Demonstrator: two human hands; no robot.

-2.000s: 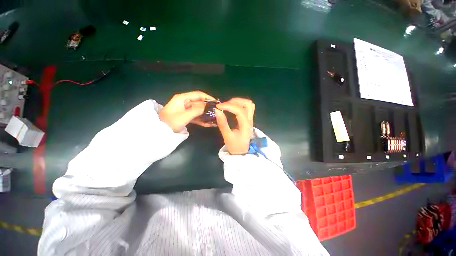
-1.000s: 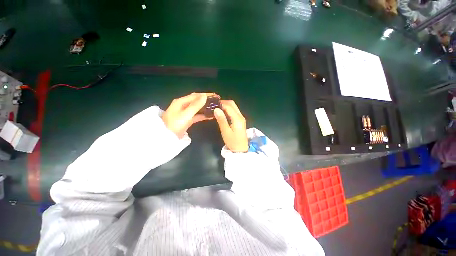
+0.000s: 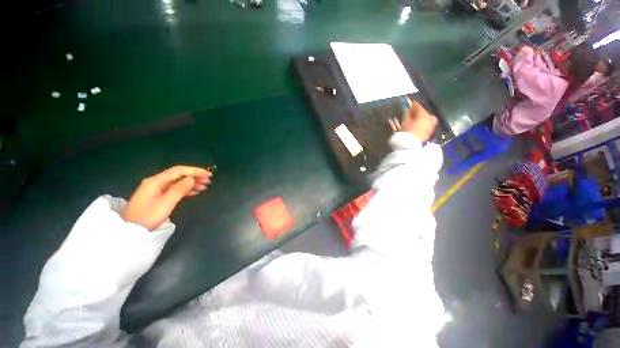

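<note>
My left hand (image 3: pixel 166 194) is over the green mat (image 3: pixel 231 143), thumb and fingers close together. A tiny dark thing shows at its fingertips; I cannot tell whether it is held. My right hand (image 3: pixel 417 122) reaches to the right side of the black foam tray (image 3: pixel 318 112), fingers bent down at the pockets. What its fingers touch is too small to tell. Copper-coloured parts (image 3: pixel 394 124) show beside it. The tray also has a pale strip (image 3: pixel 349 140), a small dark part (image 3: pixel 326 90) and a white sheet (image 3: pixel 372 71). The dark watch module is not clearly visible.
A red square (image 3: pixel 274 217) lies on the mat near its front edge. A red bin (image 3: pixel 352 216) is partly behind my right sleeve. Small white pieces (image 3: pixel 82 95) lie at upper left. A person in pink (image 3: pixel 534 88) and a blue stool (image 3: pixel 476 148) are at right.
The view has turned right, so the tray sits nearer the middle. My hands have parted: the right went from the module to the tray, the left stayed over the mat. The red square now shows.
</note>
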